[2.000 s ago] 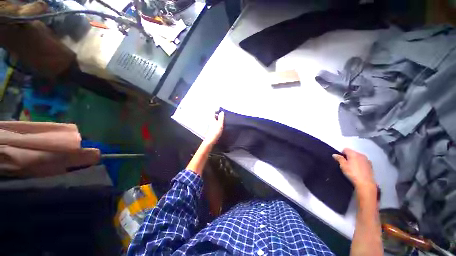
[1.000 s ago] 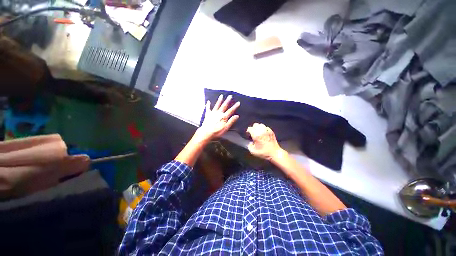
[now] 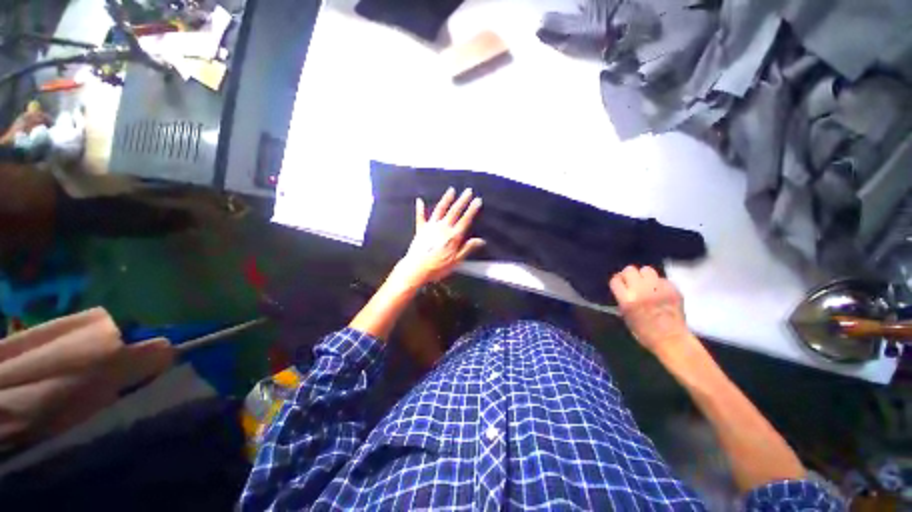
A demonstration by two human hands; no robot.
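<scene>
A black garment piece lies along the front edge of the white pressing table. My left hand rests flat on its left part with fingers spread. My right hand is at its near edge on the right, fingers curled and pinching the cloth at the table's front edge. A steam iron with an orange-brown handle stands at the table's right end, to the right of my right hand.
A tan block and another dark piece lie beyond the work. Grey cut pieces are heaped at the far right. A grey vented cabinet stands at left. Pinkish cloth and a yellow taped package are at lower left.
My right hand has moved right along the near edge from beside my left hand. My left hand, earlier pinching the piece's left end, now lies flat on it. The view has shifted.
</scene>
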